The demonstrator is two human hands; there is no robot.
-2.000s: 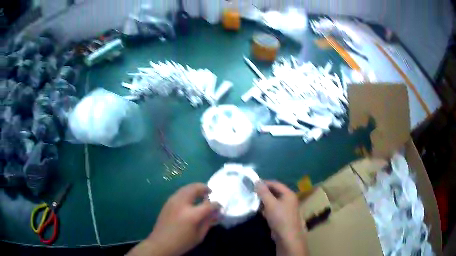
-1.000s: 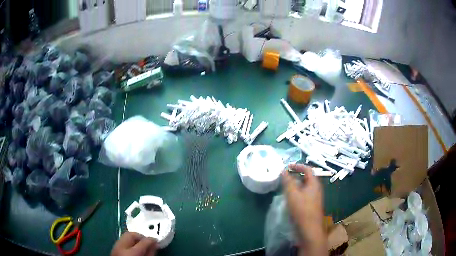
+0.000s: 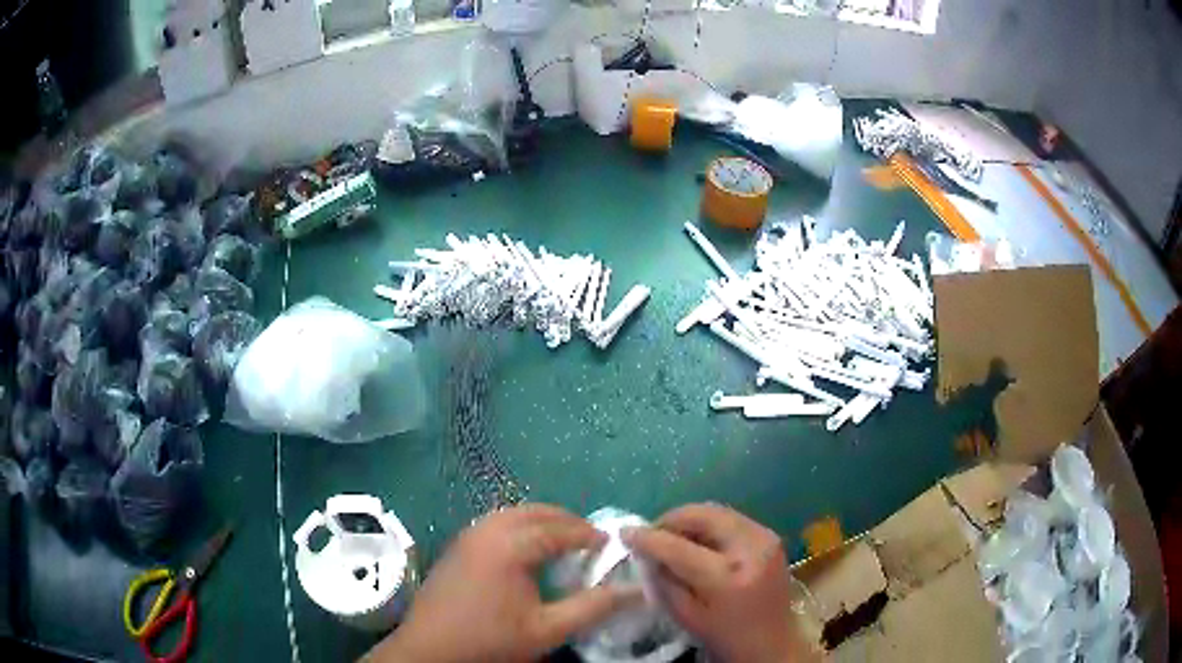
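Note:
My left hand (image 3: pixel 499 589) and my right hand (image 3: pixel 713 576) meet at the near edge of the bench. Between them they hold a white round housing (image 3: pixel 622 635) in crinkled clear film, partly hidden by my fingers and cut by the bottom edge. Both hands are closed on the film at its top. A second white round housing (image 3: pixel 353 570), with raised lugs and slots, stands unbagged on the green bench to the left of my left hand.
Dark thin rods (image 3: pixel 473 427) lie mid-bench, behind them piles of white arms (image 3: pixel 830 311). Bagged dark parts (image 3: pixel 117 324), scissors (image 3: pixel 182 589) and a white plastic bag (image 3: pixel 324 369) are left. A tape roll (image 3: pixel 736 194) stands at back; an open parts box (image 3: pixel 940 538) is right.
The second housing has left mid-bench and is now between my hands in film. My left hand has let go of the unbagged housing and moved right; my right hand has moved left and nearer.

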